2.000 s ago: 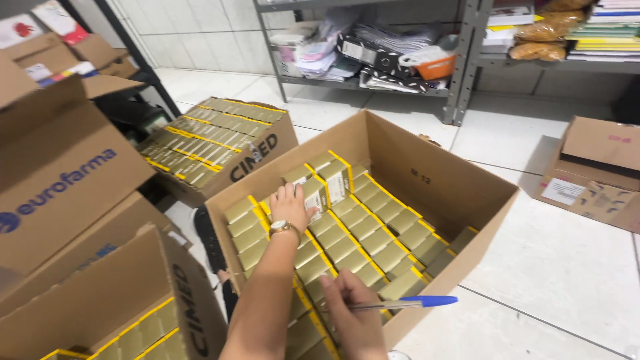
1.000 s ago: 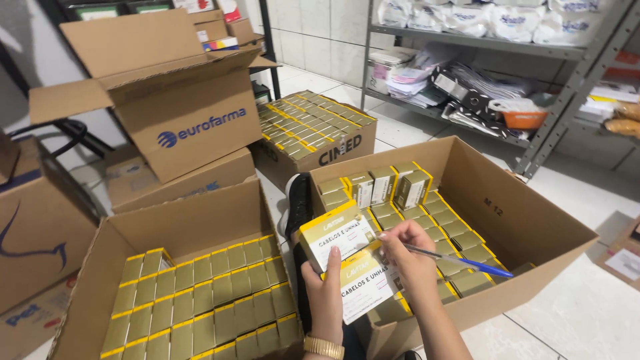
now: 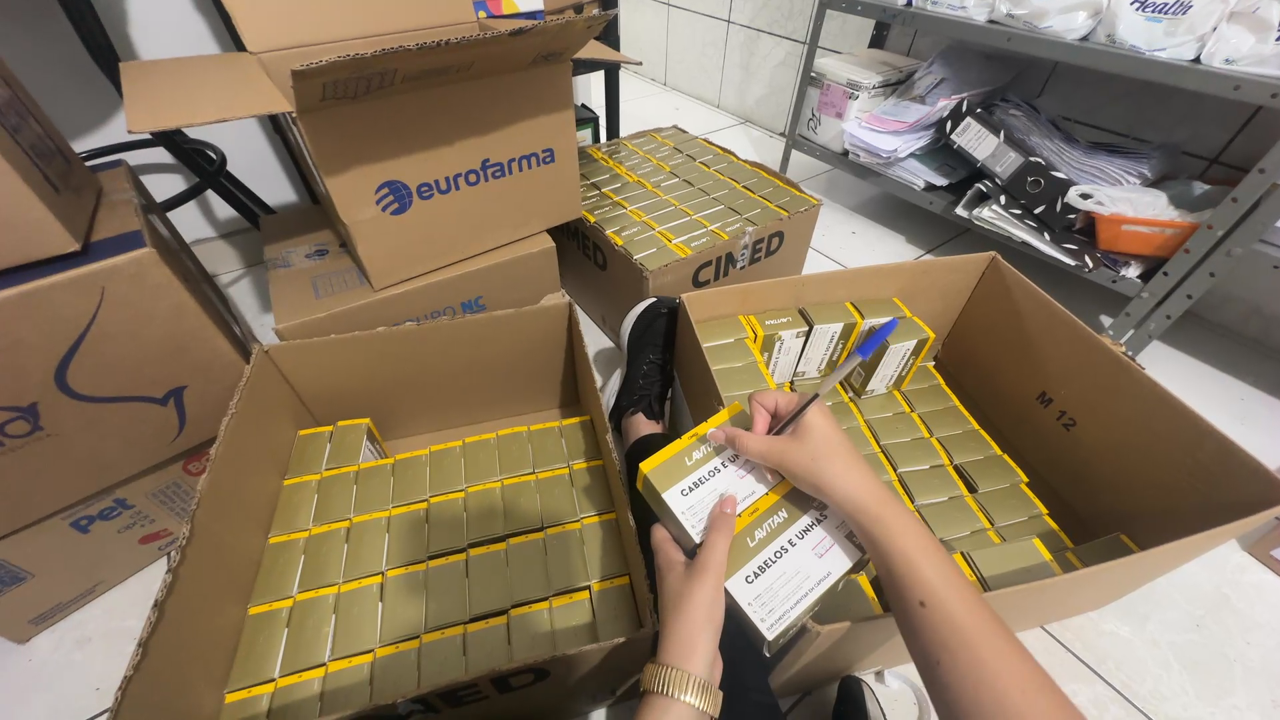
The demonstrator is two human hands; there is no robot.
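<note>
My left hand (image 3: 700, 570) grips small gold, white and yellow Lavitan supplement cartons (image 3: 790, 565) over the gap between two open cardboard boxes. My right hand (image 3: 805, 440) holds a blue-capped ballpoint pen (image 3: 840, 370), cap end pointing up, and its fingers touch the top edge of the upper carton (image 3: 700, 470). To the right, the open cardboard box (image 3: 1040, 400) holds rows of the same cartons, a few of them raised on top at its far left. The open box on the left (image 3: 400, 380) also holds rows of gold cartons.
A full box of cartons (image 3: 700, 265) stands behind, beside a stacked Eurofarma box (image 3: 450, 190). More cardboard boxes (image 3: 110, 350) line the left. A metal shelf (image 3: 1060, 50) with papers, a binder and an orange basket (image 3: 1145, 235) stands at the back right. A black shoe (image 3: 648, 360) is between the boxes.
Two seconds ago my left hand was on cartons inside the right box; now it holds cartons outside the rows. The pen has swung from pointing right to pointing up. The view has shifted left.
</note>
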